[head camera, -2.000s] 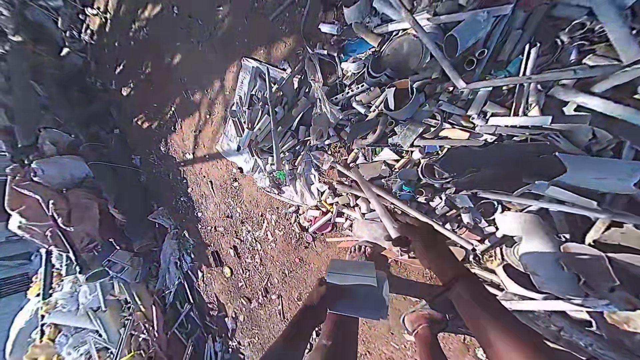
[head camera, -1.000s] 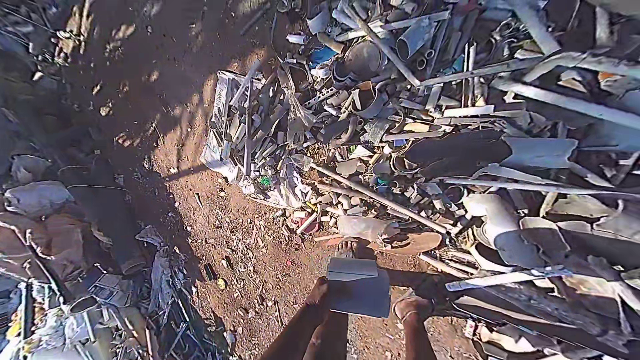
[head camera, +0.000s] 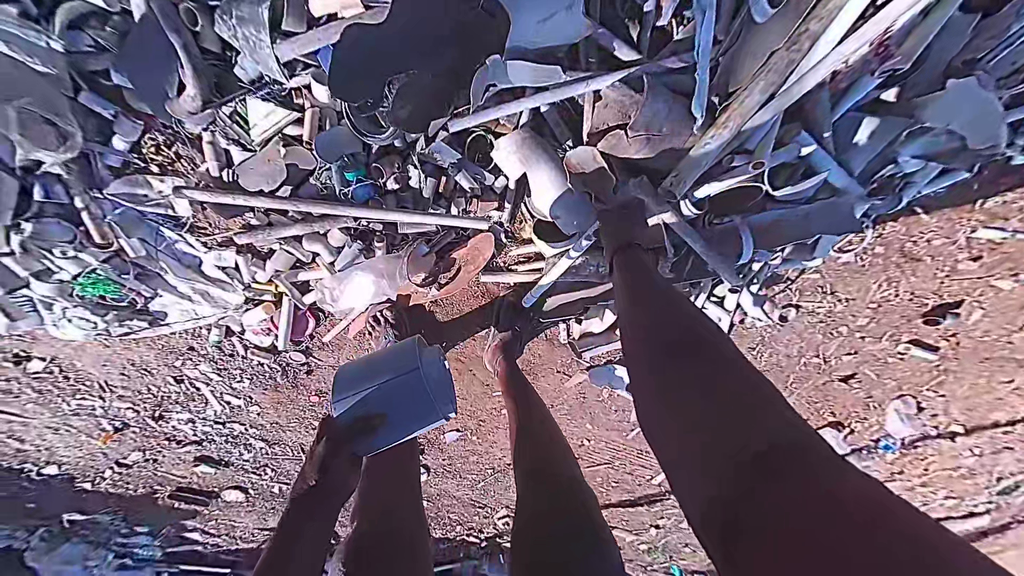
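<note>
My left hand (head camera: 344, 440) grips the lower left side of a grey plastic pipe section (head camera: 392, 392), held above the ground near my feet. Stretched out over the scrap heap, my right hand (head camera: 622, 224) is in shadow beside a curved piece of scrap (head camera: 590, 170). Whether its fingers hold anything cannot be made out. A pale wide pipe piece (head camera: 536, 172) lies just left of it, and a thin white pipe (head camera: 560, 266) slants down from near the hand.
A heap of pipe offcuts and broken plastic spans the upper view, with a long thin pole (head camera: 336, 210) across it and long boards (head camera: 768, 96) at right. A clear plastic bottle (head camera: 364, 282) lies near my feet. Littered bare soil (head camera: 864, 320) borders the heap.
The view has swung far to the right. My right hand, near a short pipe two seconds ago, now reaches out over the heap. The grey pipe section remains in my left hand.
</note>
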